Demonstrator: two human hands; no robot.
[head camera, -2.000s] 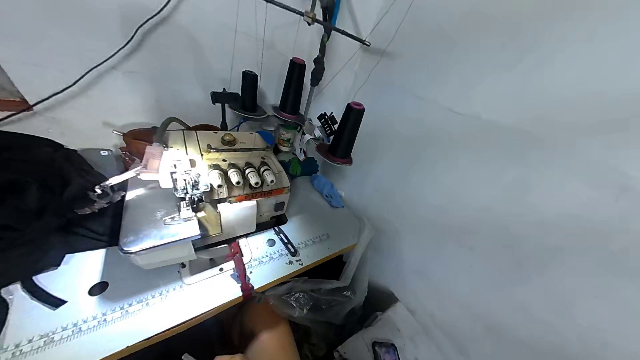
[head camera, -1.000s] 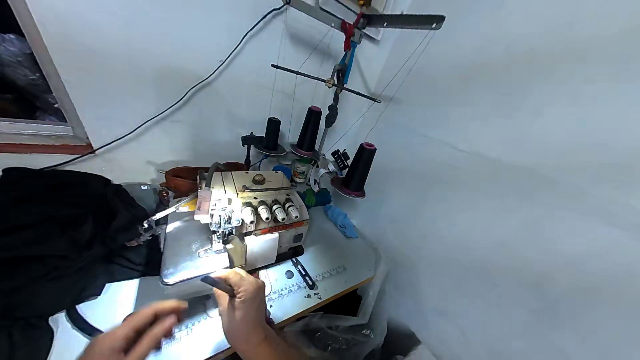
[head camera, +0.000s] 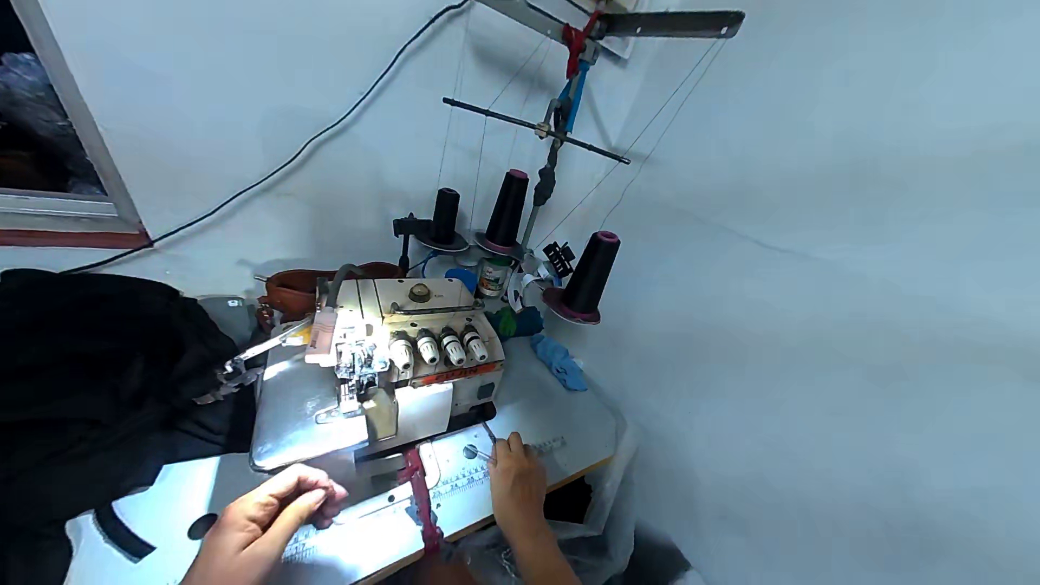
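My left hand (head camera: 272, 516) is over the front left of the table, thumb and fingertips pinched together; whether something small is between them cannot be told. My right hand (head camera: 518, 479) is low at the table's right part, its fingers around the end of a thin dark tool (head camera: 489, 432), mostly hidden. Behind both hands stands an overlock sewing machine (head camera: 422, 325) with its lamp lit near the needle area. A metal cloth plate (head camera: 305, 414) lies at its left. A red cloth strip (head camera: 420, 496) hangs over the table edge between the hands.
Black fabric (head camera: 97, 382) is heaped at the left. Thread cones (head camera: 591, 272) stand behind the machine under a thread stand (head camera: 543, 130). A blue cloth (head camera: 559, 363) lies right of the machine. A clear plastic bag (head camera: 605, 520) hangs below the table's right edge.
My right hand has moved from in front of the needle area, where it held a dark tool, to the right. My left hand's spread fingers have come together. The view has shifted since the oldest frame.
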